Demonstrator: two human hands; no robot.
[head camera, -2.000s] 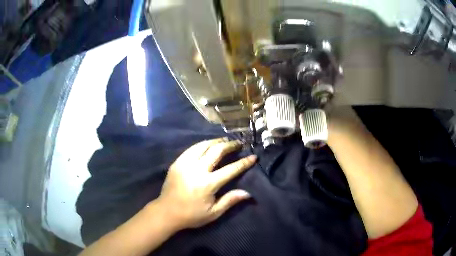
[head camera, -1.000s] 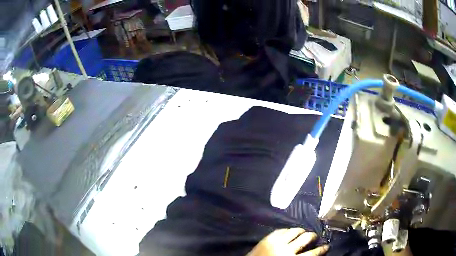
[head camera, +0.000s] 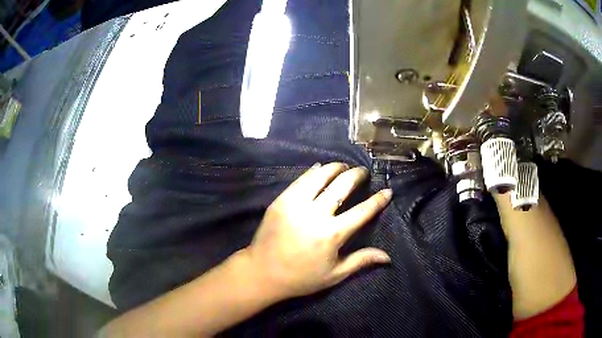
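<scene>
A dark navy twill garment (head camera: 198, 218) covers the table under the beige sewing machine head (head camera: 416, 66). A long narrow stitched rectangle (head camera: 224, 105) with a yellow-orange end bar shows on the cloth. My left hand (head camera: 317, 228) lies on the cloth left of and below the needle area, fingers apart, its index fingertip beside the presser foot (head camera: 379, 168). My right forearm, in a red sleeve, reaches behind the white tension knobs (head camera: 499, 164); my right hand is hidden behind the machine parts.
A bright white lamp (head camera: 265, 72) hangs over the cloth left of the head. The white tabletop (head camera: 86, 224) has a grey, tape-edged extension (head camera: 33, 152) at left. A small yellowish block (head camera: 9, 117) lies at the far left edge. Blue material shows at the upper left.
The view has swung back down over the needle area from the wider room view. My left hand, cut off low in the frame one second ago, now shows fully, still flat on the cloth.
</scene>
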